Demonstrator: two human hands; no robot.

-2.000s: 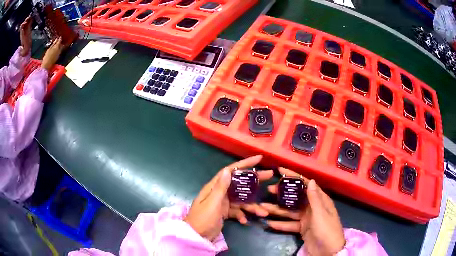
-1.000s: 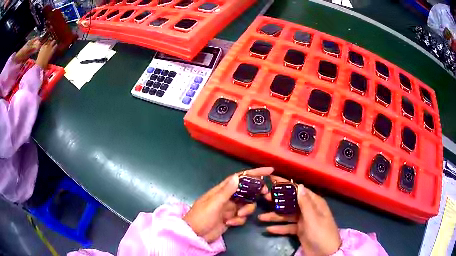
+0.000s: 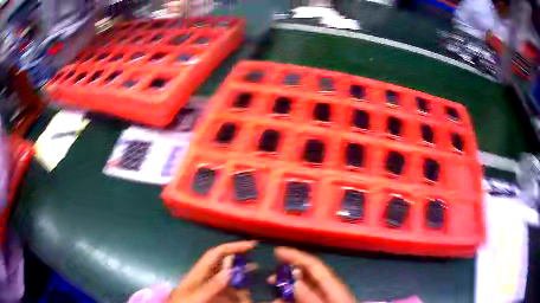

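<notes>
The view is blurred. My left hand (image 3: 210, 273) holds a watch head (image 3: 238, 271) in its fingertips at the bottom of the view. My right hand (image 3: 314, 277) holds another watch head (image 3: 285, 281) beside it, a little apart. Both displays show purple-blue light, but their content cannot be read. The red-orange foam tray (image 3: 331, 235) lies just beyond my hands. Its pockets hold rows of dark watch heads, and the nearest row (image 3: 296, 196) looks greyer. Two pockets at its right end hold no watch.
A second red-orange tray (image 3: 160, 111) partly overlaps a calculator (image 3: 142, 155) at the upper left. A pen (image 3: 64, 134) lies on pale paper (image 3: 54, 148) at the left. White sheets (image 3: 502, 248) lie right of the tray. A person's pink sleeve shows at the left edge.
The view has shifted and blurred, so the trays sit further left and my hands sit lower. Both watch heads are still held, now tilted, with their menu lists no longer legible.
</notes>
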